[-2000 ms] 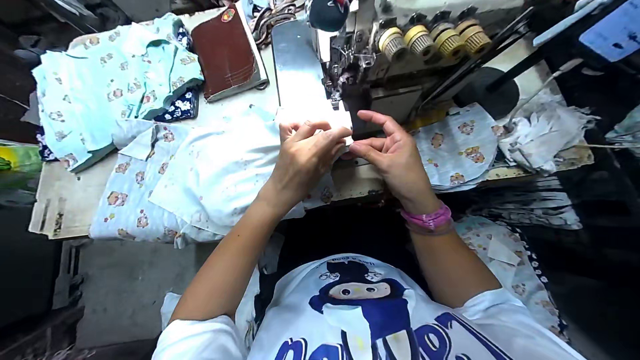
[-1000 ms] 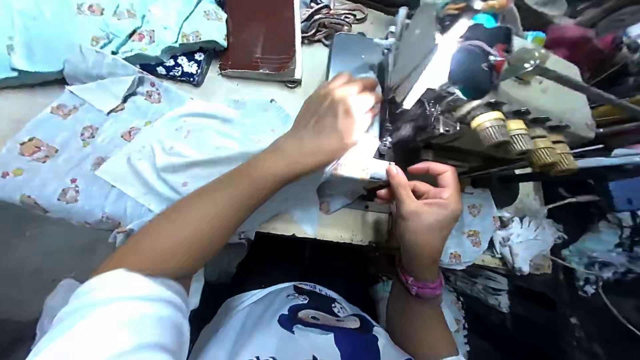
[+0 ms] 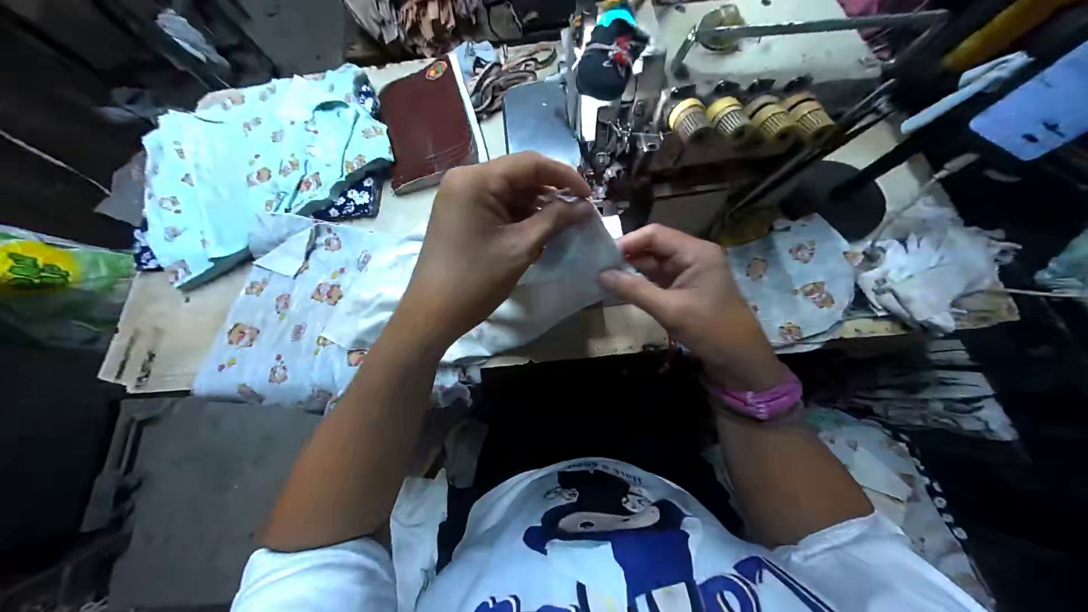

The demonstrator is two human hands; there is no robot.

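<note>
Both hands hold a piece of thin white fabric [image 3: 565, 270] in front of the needle area of a sewing machine [image 3: 616, 140]. My left hand [image 3: 497, 234] pinches its upper edge between thumb and fingers. Lower and to the right, my right hand [image 3: 680, 280] grips the fabric's other edge with thumb and fingertips. The cloth is stretched between them, raised above the table edge. To the left, the white cloth lies over a bear-printed fabric [image 3: 280, 327]. Fingers hide part of the held edges.
Light-blue printed garments [image 3: 255, 161] and a brown book [image 3: 429, 123] lie at the left. Yellow-topped tension knobs [image 3: 727, 115] line the machine's front. At the right are a bear-printed piece [image 3: 795, 276] and crumpled white cloth [image 3: 922, 272]. A green plastic bag [image 3: 59, 280] hangs far left.
My left hand has come back from beside the machine head to the fabric, which is now lifted between both hands. The view has shifted noticeably.
</note>
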